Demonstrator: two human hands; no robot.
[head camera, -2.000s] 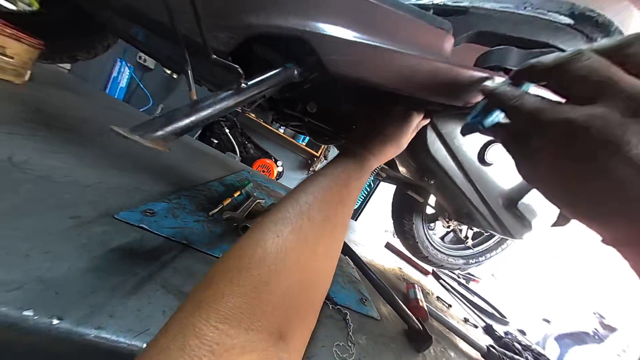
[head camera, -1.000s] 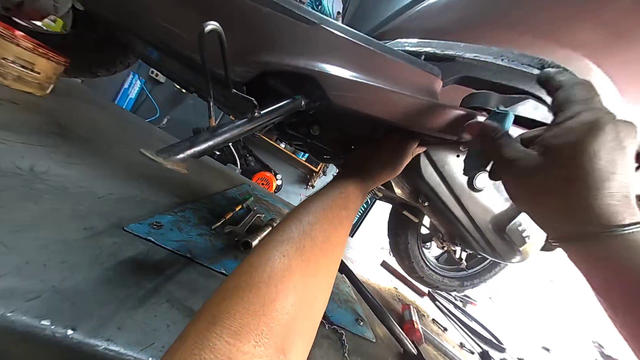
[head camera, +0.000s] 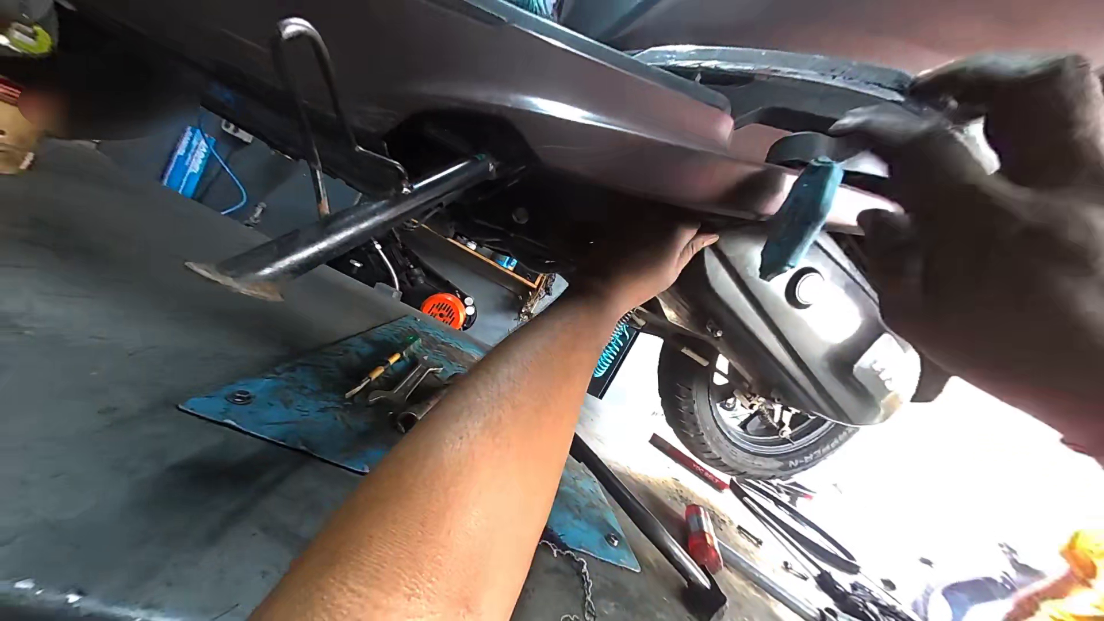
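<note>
My left hand (head camera: 647, 259) reaches under the lower edge of a glossy dark body panel (head camera: 586, 138) of a motor scooter. Its thumb shows beside the grey metal engine-side cover (head camera: 776, 319); its other fingers are hidden. My right hand (head camera: 975, 190), dark and blurred, is at the upper right, its fingers spread near the panel's rear end. Just left of them a teal handle (head camera: 800, 220), like a screwdriver's, stands tilted in front of the panel, with no finger across it. Its far end is not visible.
A black stand leg (head camera: 345, 228) juts out on the left. Below, a worn blue mat (head camera: 293, 405) holds a spanner (head camera: 405, 379) and a yellow-handled tool (head camera: 379, 371). The rear wheel (head camera: 750, 414), a red bottle (head camera: 702, 539) and a metal bar (head camera: 647, 517) are lower right.
My right hand's fingers were against the teal handle a second ago and now stand apart to its right. My left hand has stayed under the panel.
</note>
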